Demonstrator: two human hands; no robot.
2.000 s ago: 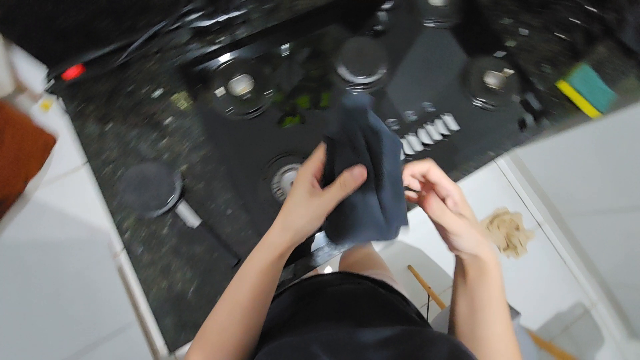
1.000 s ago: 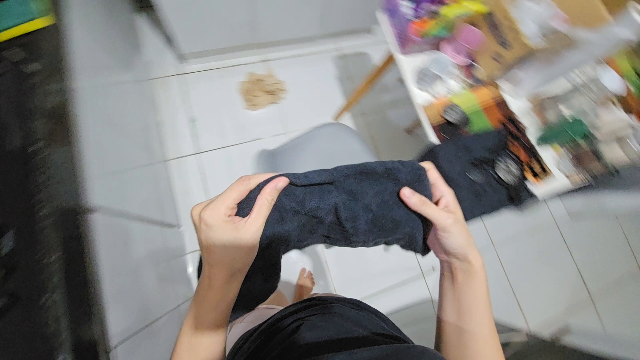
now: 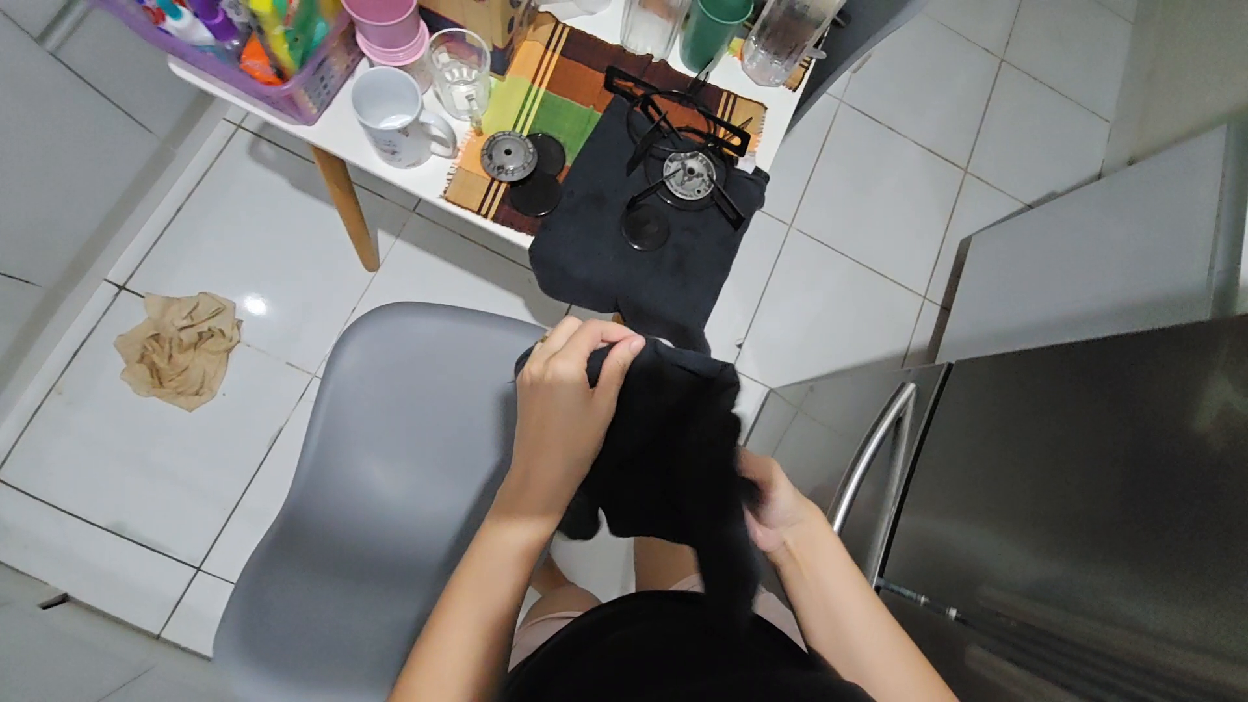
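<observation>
A dark cloth (image 3: 663, 439) hangs between my hands in front of my body. My left hand (image 3: 570, 405) pinches its upper left edge between thumb and fingers. My right hand (image 3: 775, 502) grips its right side lower down, with the fingertips partly hidden and blurred. Beyond them, another dark cloth (image 3: 604, 229) drapes over the table's edge, bearing black pan supports (image 3: 673, 117), a metal burner piece (image 3: 689, 175) and a black burner cap (image 3: 645, 226). Beside it, on a striped placemat (image 3: 546, 68), lie another metal burner piece (image 3: 508, 156) and two black caps (image 3: 535, 194).
A gray chair (image 3: 390, 439) stands left of my hands, a steel refrigerator (image 3: 1072, 487) at the right. The white table (image 3: 429, 180) holds a white mug (image 3: 395, 117), glasses and a purple basket (image 3: 322, 83). A crumpled beige cloth (image 3: 180, 349) lies on the tiled floor.
The view has swung from the stove to the table and refrigerator. The dark cloth, stretched sideways between my hands a second ago, now hangs down, with my right hand lower than my left.
</observation>
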